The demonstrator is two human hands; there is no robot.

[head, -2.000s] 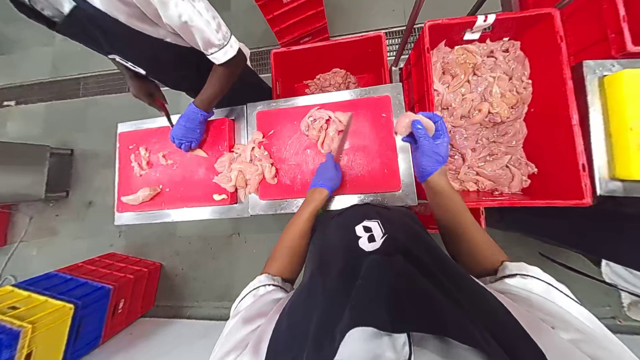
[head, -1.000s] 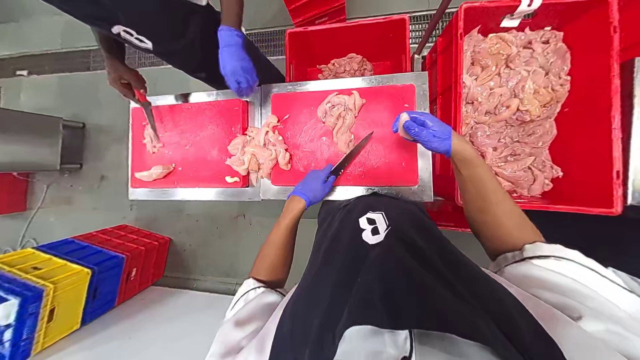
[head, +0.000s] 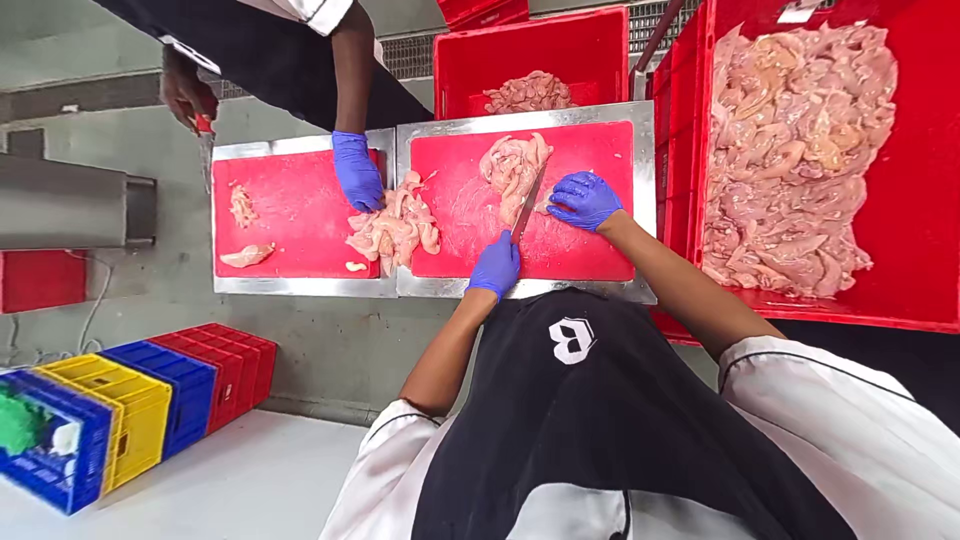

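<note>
My left hand (head: 495,265), in a blue glove, grips a knife (head: 530,199) low on the red cutting board (head: 450,251). Its blade slants up along the right side of a clump of raw chicken pieces (head: 513,166). Gloved in blue too, my right hand (head: 585,201) rests on the board's right part, its fingers on a pale piece of raw chicken (head: 548,201) that they partly hide. A pile of raw chicken strips (head: 397,229) lies across the seam with the neighbouring board.
A co-worker's gloved hand (head: 357,174) reaches to the pile; the other holds a red-handled knife (head: 204,142). Red crates with chicken stand behind (head: 442,67) and right (head: 919,225). Stacked crates (head: 142,397) stand lower left.
My right hand has moved left from the board's right edge onto the board. The knife blade has swung from pointing up-right to beside the clump. The co-worker's gloved hand has come down to the pile.
</note>
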